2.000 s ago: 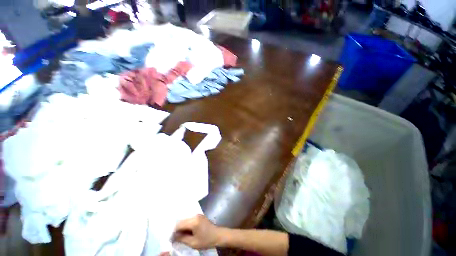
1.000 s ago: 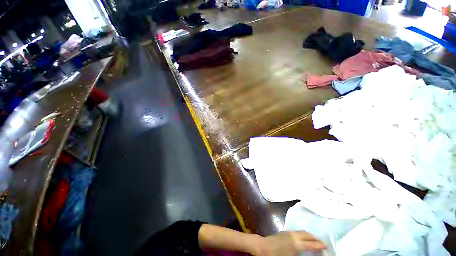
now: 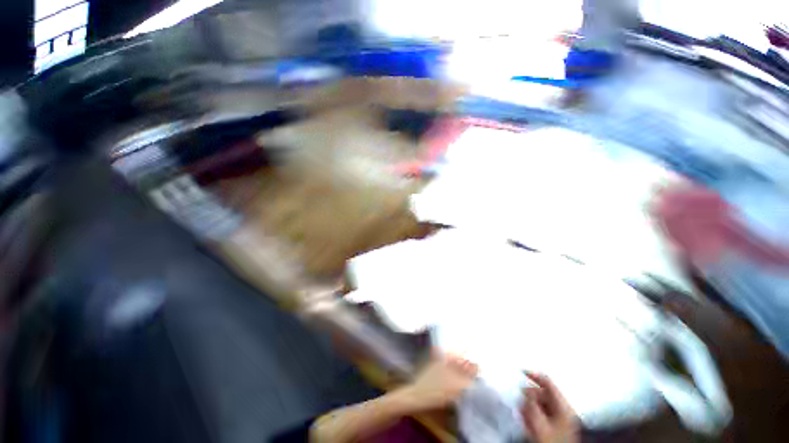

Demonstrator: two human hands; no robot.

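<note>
The whole view is blurred. A white garment, overexposed, lies spread on the table in front of me. My left hand comes in from the lower left and is closed on the garment's near edge. My right hand is at the bottom, partly cut off by the frame edge, with its fingers bent beside the same near part of the cloth. Whether it holds the cloth or a tool cannot be told. A narrow white strip forms a loop at the garment's right side.
Another white heap lies beyond the garment. Dusty-red cloth and blue-grey garments lie to the right and far side. Dark cloth lies on the far left of the brown table. A grey floor runs along the left.
The view has swung left, then back partway right, and is now blurred. My right hand has come into view beside my left hand, which stays at the garment's near edge.
</note>
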